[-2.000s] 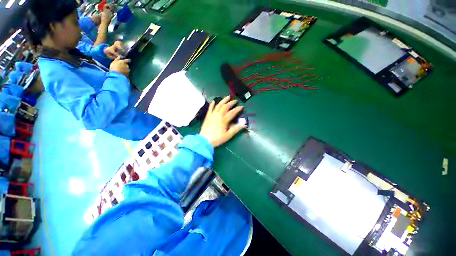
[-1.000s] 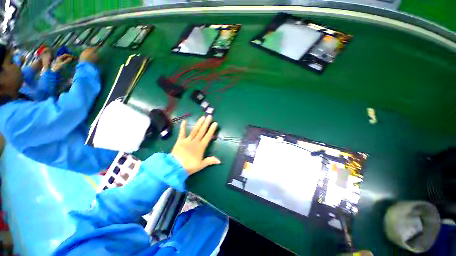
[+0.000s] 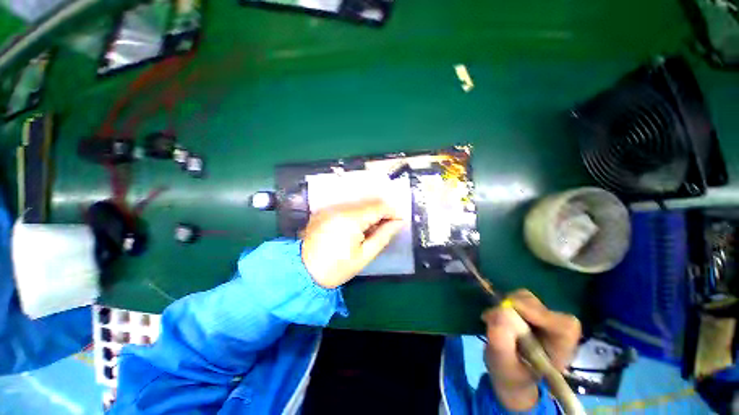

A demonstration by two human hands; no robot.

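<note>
The tablet assembly point(image 3: 360, 266) lies on the green bench in front of me, its silver-white plate partly covered by my left hand point(image 3: 348, 241). The fingers of my left hand are bent close together over the plate; whether they hold anything is hidden. The main circuit board point(image 3: 442, 207) is at the tablet's right end, with orange-gold parts at its upper corner. My right hand point(image 3: 531, 344) grips the soldering iron point(image 3: 478, 275) by its pale handle. The iron's dark tip points at the tablet's lower right edge; contact is unclear.
A fan point(image 3: 636, 150) and an off-white tip-cleaning pot point(image 3: 541, 235) stand to the right, above a blue ribbed box point(image 3: 644, 292). Small black parts point(image 3: 186, 233) and red wires point(image 3: 146, 89) lie left. A white pad point(image 3: 53, 271) and parts tray point(image 3: 130, 324) are at lower left.
The view has swung right. My left hand has moved from the bench beside the tablet onto its plate, its fingers drawn together. My right hand with the iron has come into view.
</note>
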